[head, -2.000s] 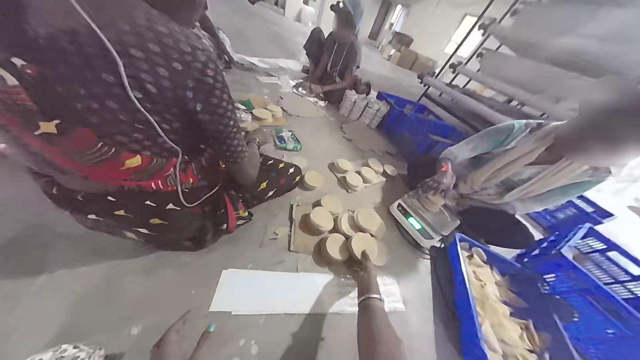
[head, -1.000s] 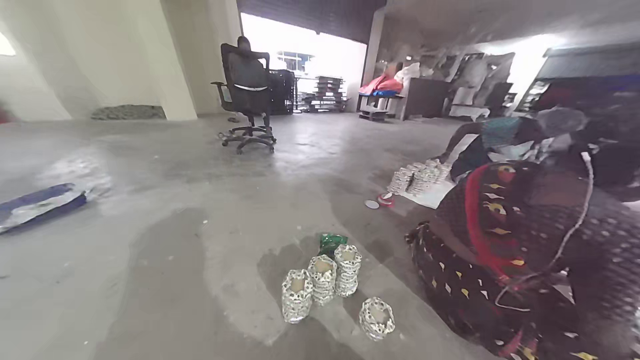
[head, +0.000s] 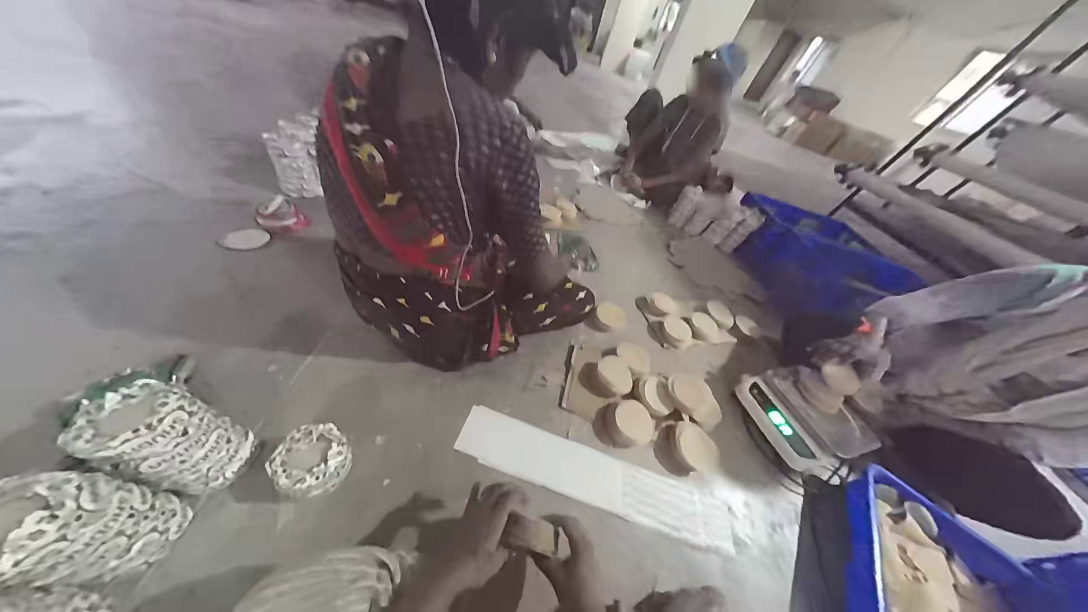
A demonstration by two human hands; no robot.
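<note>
Both of my hands meet at the bottom middle around a short round stack of tan discs (head: 531, 535). My left hand (head: 480, 540) grips its left side, and my right hand (head: 571, 557) holds its right end. Just beyond them a long white paper strip (head: 586, 476) lies slantwise on the floor. Past the strip, several stacks of tan discs (head: 629, 422) stand on and beside a cardboard sheet (head: 582, 395). To the left, patterned white wrapped stacks (head: 157, 433) lie near a small patterned ring-shaped piece (head: 308, 460).
A person in a dark patterned garment (head: 425, 195) sits ahead. At right a person's hand places discs on a digital scale (head: 803, 425). A blue crate of tan pieces (head: 867, 544) stands at the lower right; another person (head: 680, 136) sits farther back beside a blue crate (head: 816, 255).
The view has swung left and back. Two seconds ago my right hand was at the disc stacks on the cardboard; now both hands are together near me, holding a stack.
</note>
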